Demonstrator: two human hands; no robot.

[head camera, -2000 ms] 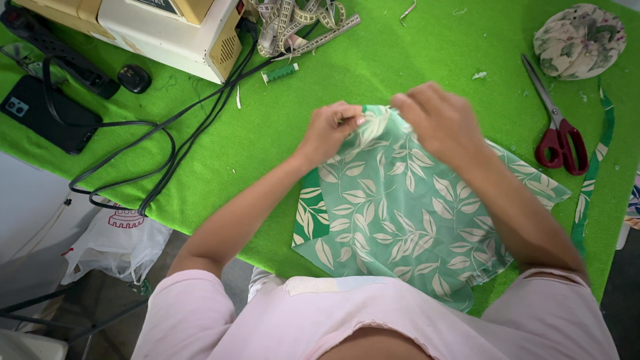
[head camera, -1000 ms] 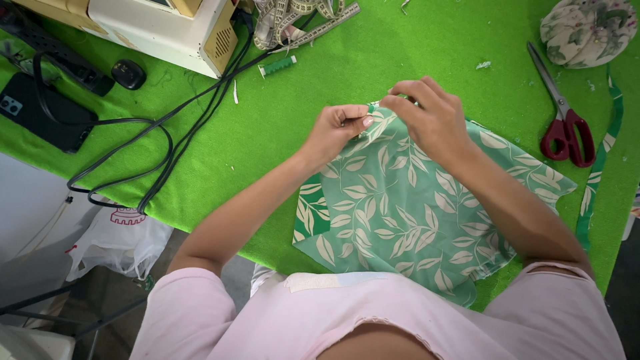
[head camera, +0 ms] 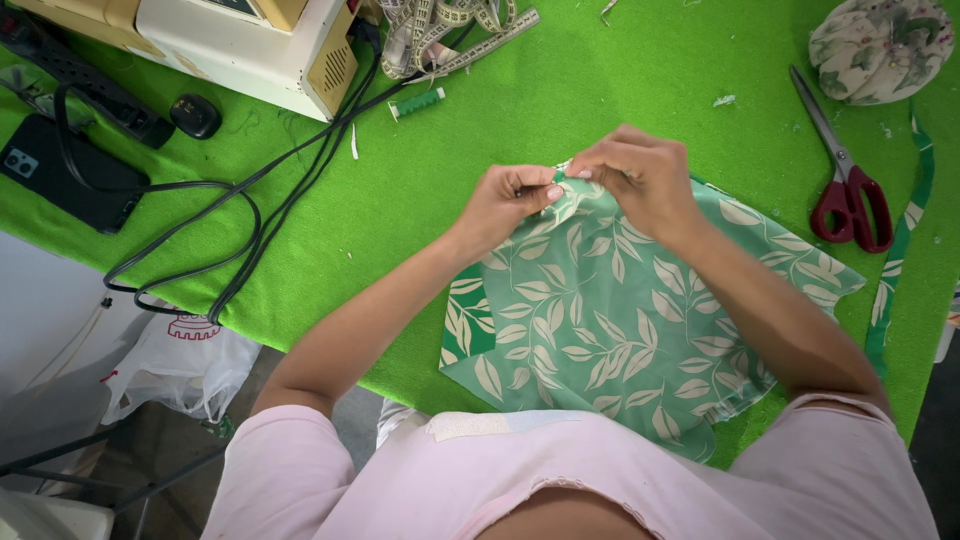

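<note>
A green fabric piece with a cream leaf print [head camera: 600, 315] lies spread over the near part of the table, its paler side mostly up and a darker green part showing at its left. My left hand [head camera: 514, 199] pinches the gathered top edge of it between thumb and fingers. Close beside it, my right hand [head camera: 637, 180] grips the same edge with the fingertips, nearly touching the left ones. Whether a pin or needle is between the fingers cannot be made out. Red-handled scissors [head camera: 851, 180] lie to the right, near a narrow leaf-print fabric strip [head camera: 896, 255].
A round floral pincushion [head camera: 881, 49] sits at the back right. Behind the hands are a green thread spool [head camera: 418, 103] and a measuring tape [head camera: 480, 49]. A sewing machine [head camera: 247, 52], black cables [head camera: 259, 191], a phone [head camera: 71, 176] and a power strip [head camera: 90, 82] occupy the left.
My right hand, blurred and slightly apart from the left two seconds ago, is now close against it at the fabric edge. Both hands stay on the fabric.
</note>
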